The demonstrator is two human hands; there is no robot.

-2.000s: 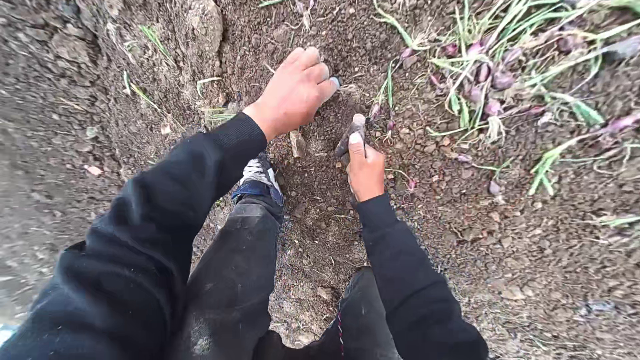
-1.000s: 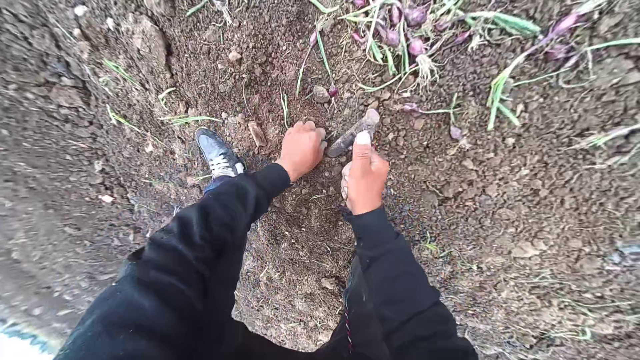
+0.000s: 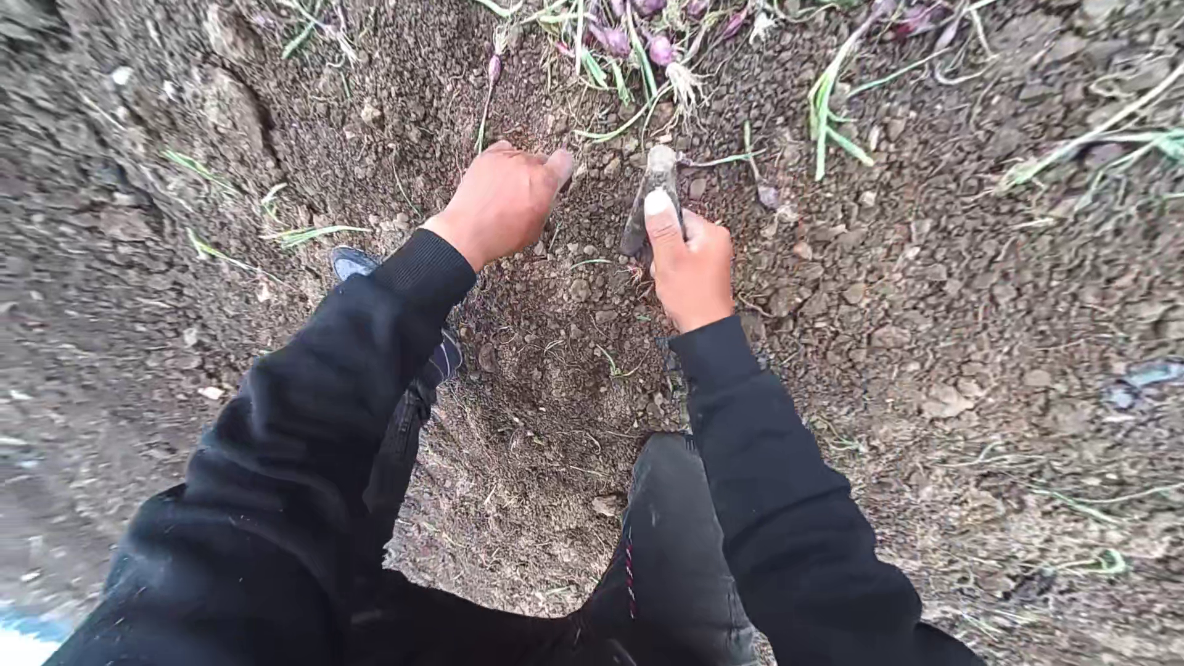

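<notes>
My right hand [image 3: 692, 264] grips a short, soil-covered hand tool [image 3: 660, 176], its thumb lying along the top; the tool's exact kind cannot be told. To the left, my left hand [image 3: 509, 199] is held over the soil with its fingers curled downward; whether anything is between them is hidden. Just above it lies a thin onion plant [image 3: 493, 74] with a small purple bulb. A heap of purple onions [image 3: 638, 42] with green leaves and pale roots lies at the top. One small onion [image 3: 768, 195] rests on the soil right of the tool.
Cloddy brown soil [image 3: 555, 370] surrounds my feet, one shoe [image 3: 351, 263] showing beside my left sleeve. Green shoots [image 3: 314, 233] stand at the left. More onion leaves [image 3: 828, 111] lie at the upper right, and a large clod [image 3: 236, 111] sits at the upper left.
My left hand has moved up and away from the tool since one second ago, when the two were close together. My right hand still holds the tool. The view has shifted.
</notes>
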